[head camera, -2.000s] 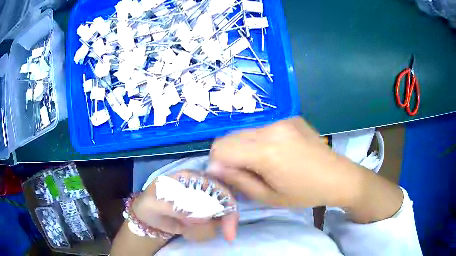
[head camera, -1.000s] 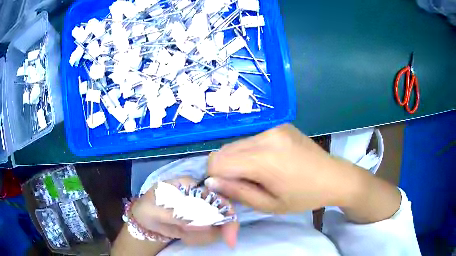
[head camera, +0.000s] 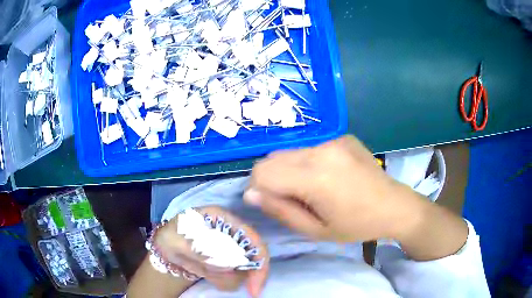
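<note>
My left hand point(head camera: 224, 270) holds a fanned bunch of tagged metal pins point(head camera: 214, 240), white tags facing up, small metal loops along the upper right edge. My right hand point(head camera: 318, 186) is above and right of the bunch, back of the hand up, fingers bent, slightly apart from the bunch. Its palm is hidden; a small yellow bit shows at its far edge, too little to name. The blue tray point(head camera: 210, 158), heaped with tagged pins point(head camera: 224, 105), lies on the bench beyond my hands.
Red-handled scissors point(head camera: 475, 102) lie on the green bench point(head camera: 408, 70) at right. A clear box point(head camera: 64, 125) with tagged pins stands left of the tray. A carton point(head camera: 111, 285) of packs is at lower left. A pale round bin point(head camera: 441, 174) is below the bench edge at right.
My right hand has lifted slightly up and away from the bunch, leaving a gap. The bunch in my left hand has shifted slightly left.
</note>
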